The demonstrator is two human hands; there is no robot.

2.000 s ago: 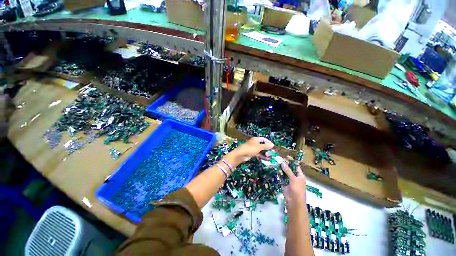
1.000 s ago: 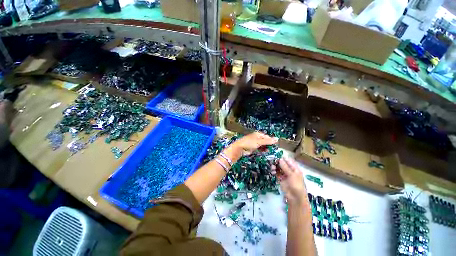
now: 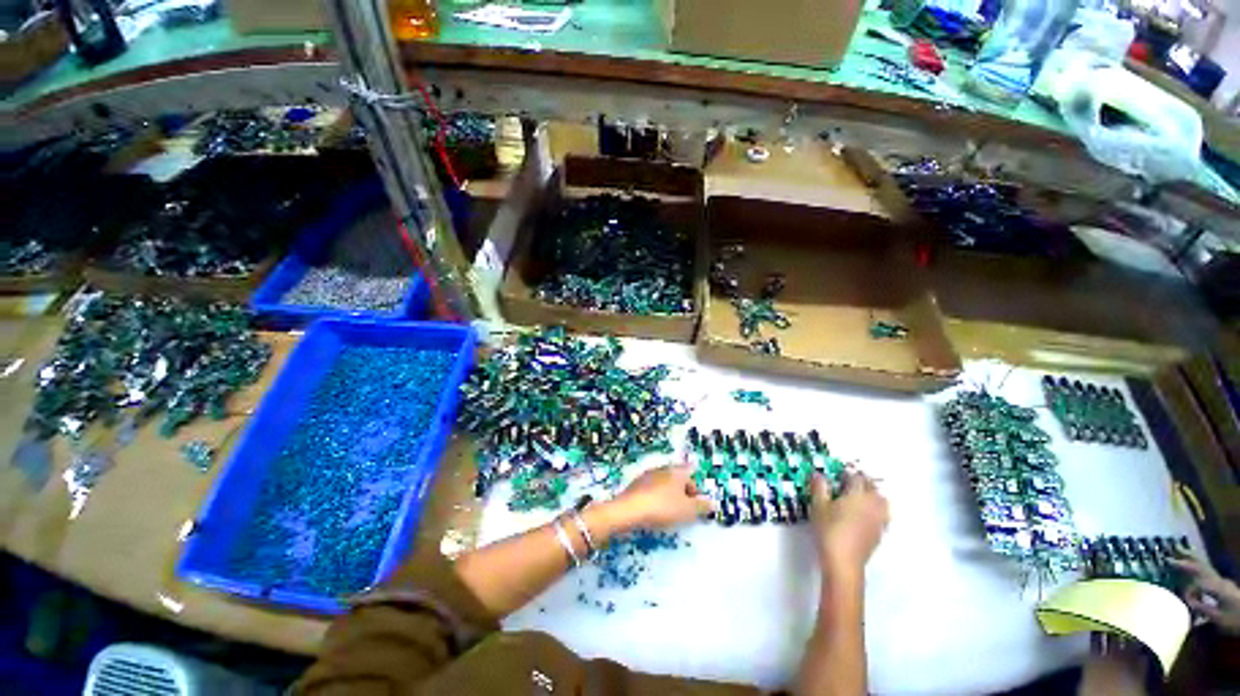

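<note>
Green-and-black circuit boards stand side by side in rows (image 3: 762,473) on the white surface. My left hand (image 3: 664,500) is at the left end of the rows, fingers against the boards. My right hand (image 3: 850,517) is at the right end, its fingertips at the end boards. Whether either hand grips a board cannot be told. A tangled heap of boards (image 3: 571,408) lies behind and left of my left hand. Small blue parts (image 3: 626,564) are scattered in front of my left forearm.
A blue bin (image 3: 340,469) of tiny blue parts is at left. A full carton (image 3: 612,258) and a carton with few boards (image 3: 830,320) stand behind. More board rows (image 3: 1009,476) are at right. Another person's hand (image 3: 1208,592) is near a yellow curved card (image 3: 1115,615). A metal post (image 3: 401,150) rises at back left.
The view has turned right. Both hands have moved from above the heap to the two ends of the board rows. The yellow card and the other person's hand have come into view.
</note>
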